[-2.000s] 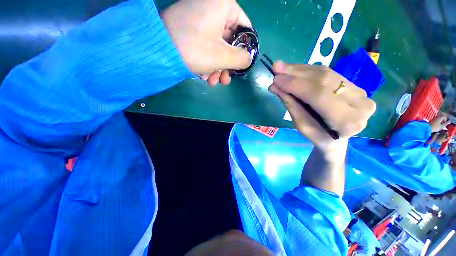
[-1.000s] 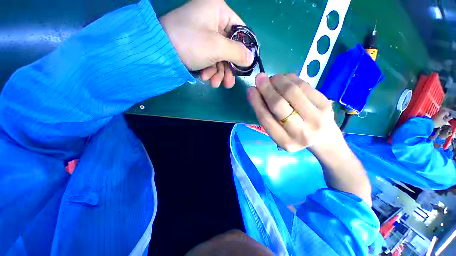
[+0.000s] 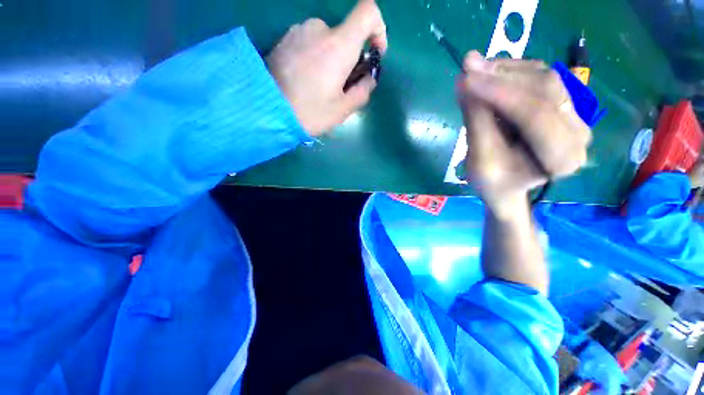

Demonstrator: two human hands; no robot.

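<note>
My left hand [image 3: 324, 73] holds a dark round module [image 3: 363, 69] between thumb and fingers above the green bench [image 3: 417, 100]. The module is tilted and partly hidden by the fingers. My right hand [image 3: 525, 116], blurred, holds dark tweezers [image 3: 450, 48] like a pen, tip pointing up and left, apart from the module. A white strip with round holes [image 3: 500, 48] lies on the bench behind my right hand, which covers its middle.
A blue block [image 3: 580, 96] is partly behind my right hand, beside a yellow and black tool [image 3: 580, 62]. Further right are a white ring [image 3: 641, 145], a red basket [image 3: 675, 139] and another person's blue sleeve [image 3: 662, 212]. The bench's near edge [image 3: 332, 189] runs below my hands.
My right hand and the tweezers have moved right and up, off the module. My left hand has turned the module, so its face no longer shows fully.
</note>
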